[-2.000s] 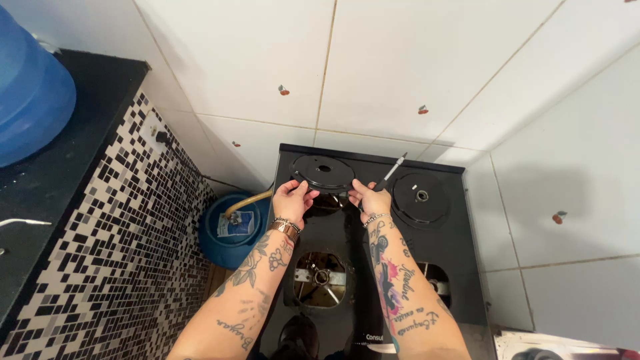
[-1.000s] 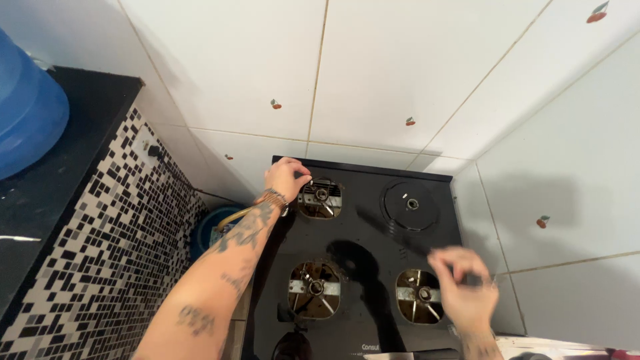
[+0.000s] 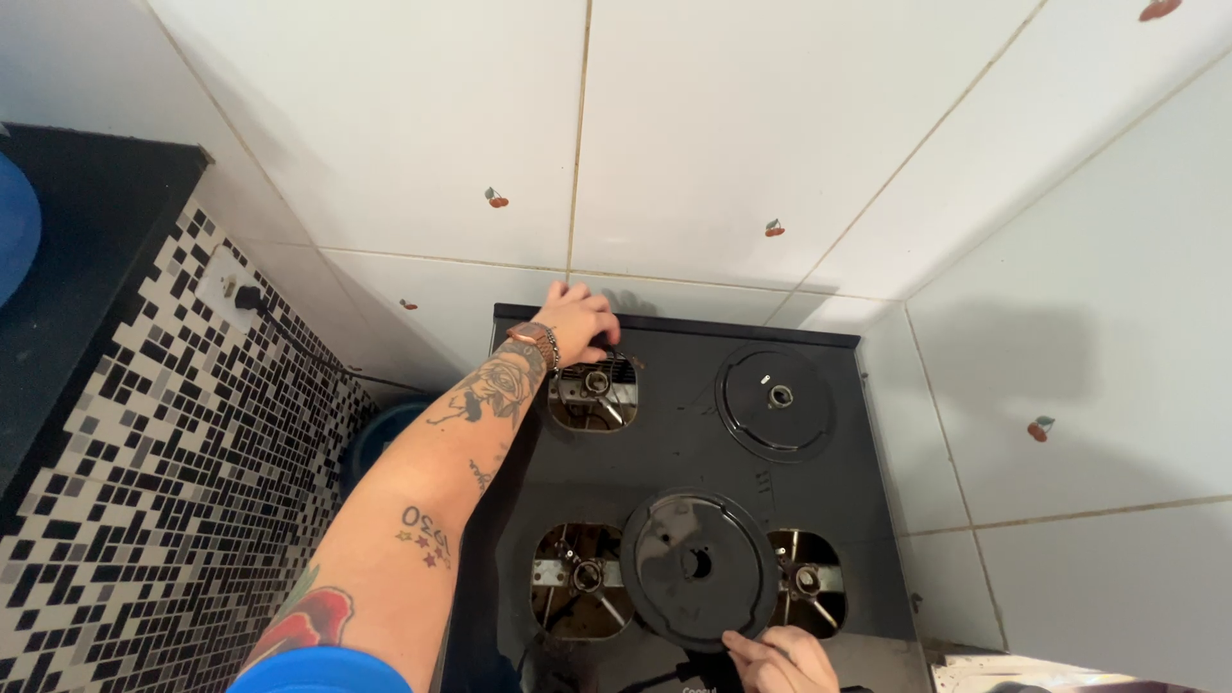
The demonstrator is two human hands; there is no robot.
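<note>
My left hand [image 3: 580, 324] is at the back left burner opening [image 3: 594, 395] of the black gas stove [image 3: 674, 452], fingers bent over its rear edge; whether they hold anything is hidden. With my right hand [image 3: 782, 660] I pinch the near rim of a round black burner plate [image 3: 698, 570], which has a central hole and lies over or just above the stovetop between the two front openings. A similar black plate [image 3: 775, 404] sits at the back right burner. Metal brackets and burner bases show in the front left opening [image 3: 583, 580] and front right opening [image 3: 808, 581].
White wall tiles [image 3: 693, 144] rise behind the stove. On the left stands a mosaic-tiled counter side [image 3: 192, 452] under a dark countertop [image 3: 87, 221], with a black plug [image 3: 248, 297] in a wall socket. A blue object [image 3: 385, 433] is beside the stove's left side.
My right hand has moved toward the stove's front and now grips a round plate. My left hand stays at the back left opening, where both hands held a plate two seconds ago.
</note>
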